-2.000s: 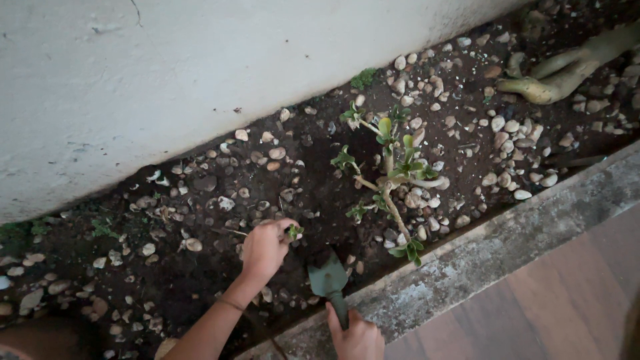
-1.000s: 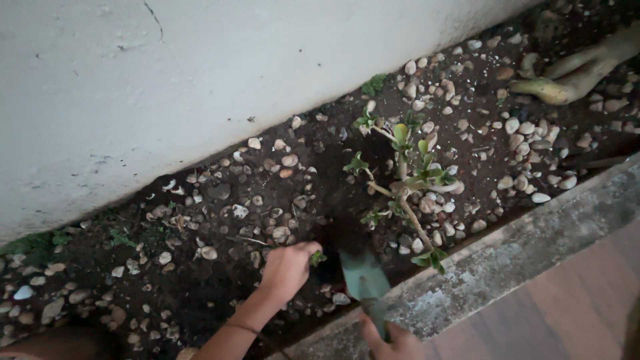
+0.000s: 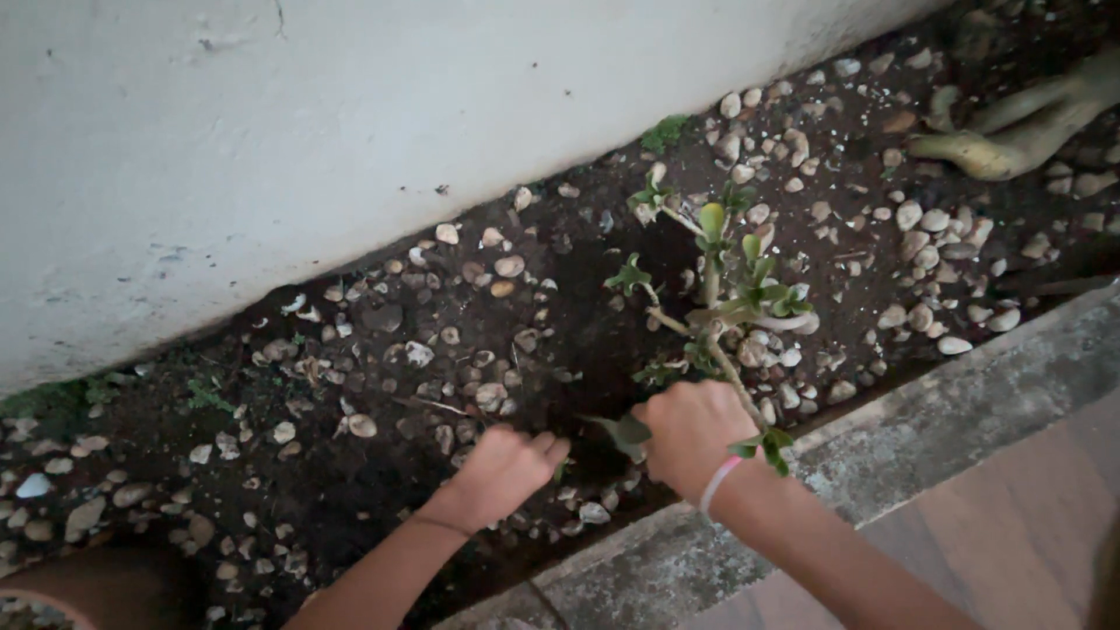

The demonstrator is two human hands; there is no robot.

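Note:
My left hand [image 3: 510, 472] is low over the dark soil with its fingers pinched together, and a bit of a small green plant [image 3: 562, 469] shows at the fingertips. To its right, my right hand [image 3: 696, 429] is closed around a green garden trowel [image 3: 626, 434]. Only part of the trowel shows beside the fist; its tip is at the dark soil [image 3: 595, 350] between the hands. A branching succulent-like shrub [image 3: 713, 324] stands just above my right hand, and one leafy lower stem crosses by the wrist.
Pebbles [image 3: 936, 236] lie scattered over the bed. A white wall [image 3: 262, 157] borders its far side, a weathered concrete curb [image 3: 875, 446] its near side. A thick pale root or trunk [image 3: 1006, 149] lies at upper right, and a pot-like rim [image 3: 44, 595] shows at lower left.
My right hand has moved up from the curb into the bed beside the shrub, and the trowel, earlier plainly seen, is now mostly hidden. My left hand keeps its pinch on the small plant.

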